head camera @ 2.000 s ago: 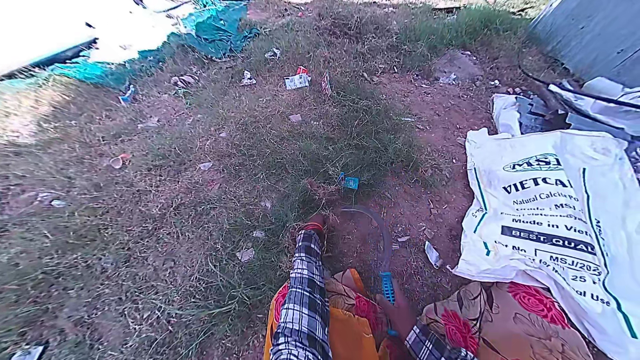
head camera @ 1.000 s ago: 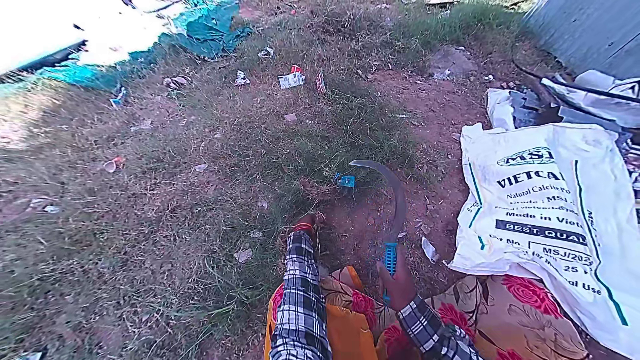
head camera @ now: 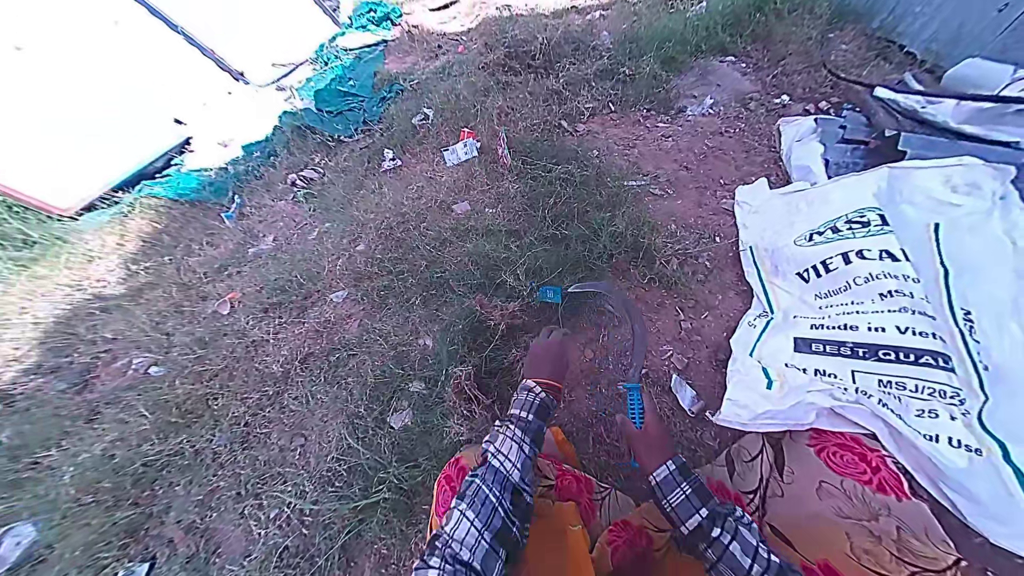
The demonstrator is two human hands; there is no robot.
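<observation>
My right hand [head camera: 648,436] is closed around the blue handle of a sickle [head camera: 638,344]. The curved blade points up and bends left, its tip beside a small blue packet [head camera: 550,294] on the ground. My left hand [head camera: 549,354] is low over bare soil at the edge of the grass [head camera: 480,320], just below that packet and left of the blade. Its fingertips are blurred, so whether they grip any grass cannot be told. A red band circles the left wrist.
A white printed woven sack [head camera: 864,320] lies at the right, with sheeting [head camera: 952,120] behind it. Teal netting [head camera: 344,88] is at the upper left. Litter, including a printed wrapper [head camera: 461,152] and a white scrap [head camera: 686,394], dots the ground. Floral cloth [head camera: 832,496] covers my knees.
My left hand has moved up and forward from beside my knees toward the blue packet. The sickle, lower two seconds ago, was raised and now has its tip close to the packet.
</observation>
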